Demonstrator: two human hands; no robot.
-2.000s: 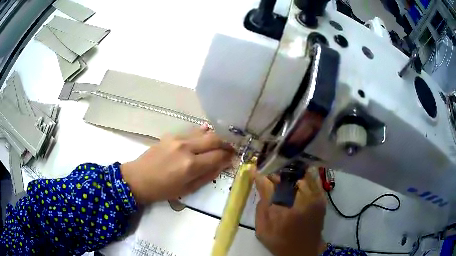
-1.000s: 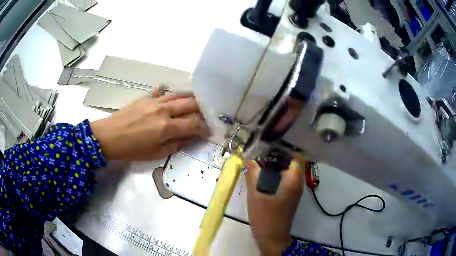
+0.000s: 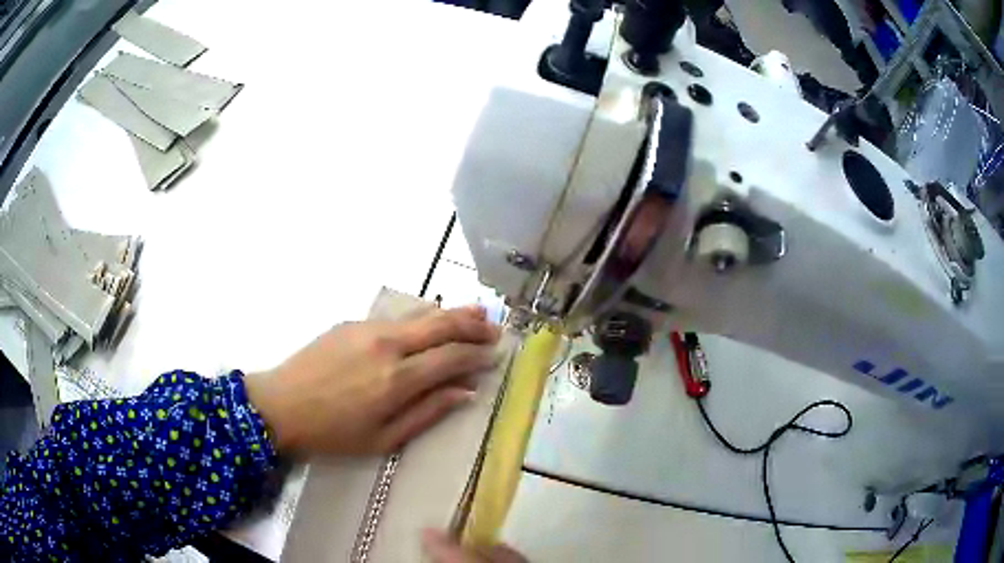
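A beige zippered panel (image 3: 424, 484) lies lengthwise from the needle towards the front edge, its metal teeth line showing. My left hand (image 3: 374, 379) lies palm down on it and holds it, fingertips just left of the presser foot (image 3: 534, 313). My right hand (image 3: 471, 550) is mostly cut off by the bottom edge; only blurred fingers show at the panel, by the lower end of the yellow strip (image 3: 512, 440), and their grip is unclear. The white sewing machine head (image 3: 523, 176) stands above the needle.
Cut beige panels lie in a fanned pile (image 3: 66, 264) at the left and in a smaller pile (image 3: 160, 99) at the upper left. A dark knob (image 3: 613, 374) hangs right of the needle. A red clip-like device (image 3: 691, 365) with a black cord lies on the machine bed.
The zippered panel has turned from pointing left to lying towards the front edge. My left hand has moved right and down. My right hand has left the knob for the bottom edge.
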